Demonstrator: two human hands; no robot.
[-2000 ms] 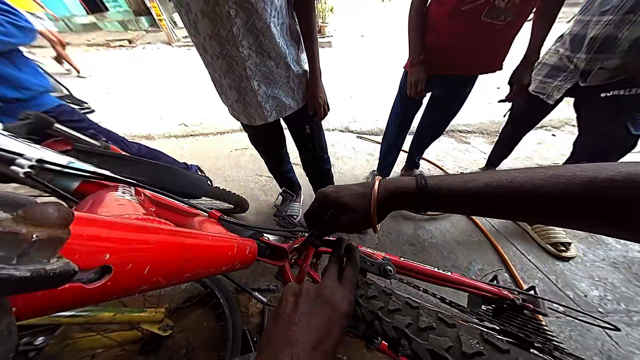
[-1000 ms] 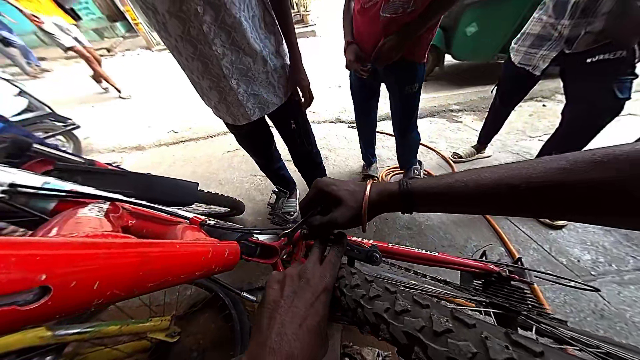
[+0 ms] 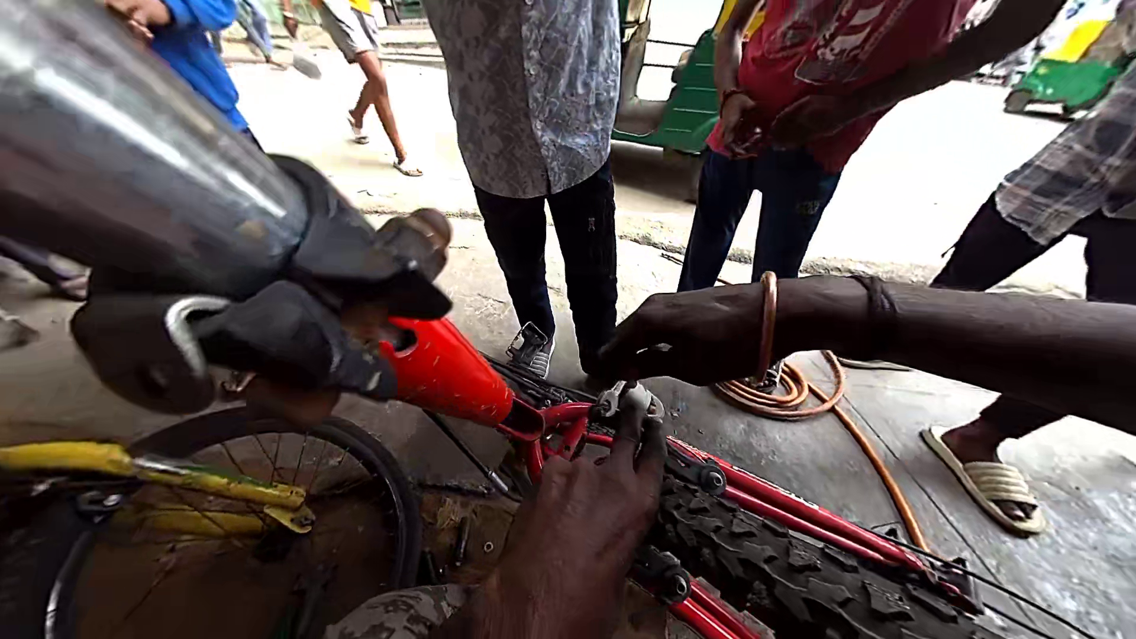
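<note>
A red bicycle frame (image 3: 453, 373) lies across the middle, its knobby rear tyre (image 3: 781, 559) at the lower right. My left hand (image 3: 595, 497) reaches up from below, its fingertips on a small light-coloured metal part (image 3: 635, 399) at the frame joint. Just above it, my right hand (image 3: 683, 342), with a copper-coloured bangle at the wrist, is curled around the shiny end of a metal tool, perhaps a wrench (image 3: 655, 349); its fingers are in shadow. Below the hands, red stays (image 3: 799, 510) run beside the tyre.
A blurred seat post with a black clamp (image 3: 311, 266) looms at the upper left. A yellow bicycle frame (image 3: 213, 484) and wheel stand lower left. Several people stand around, one in a grey patterned shirt (image 3: 541, 98). An orange hose (image 3: 790, 399) coils on the concrete; a green vehicle (image 3: 683, 106) stands behind.
The seat post and clamp have come into view at the upper left. The light-coloured metal part now shows at my left fingertips. The view has shifted.
</note>
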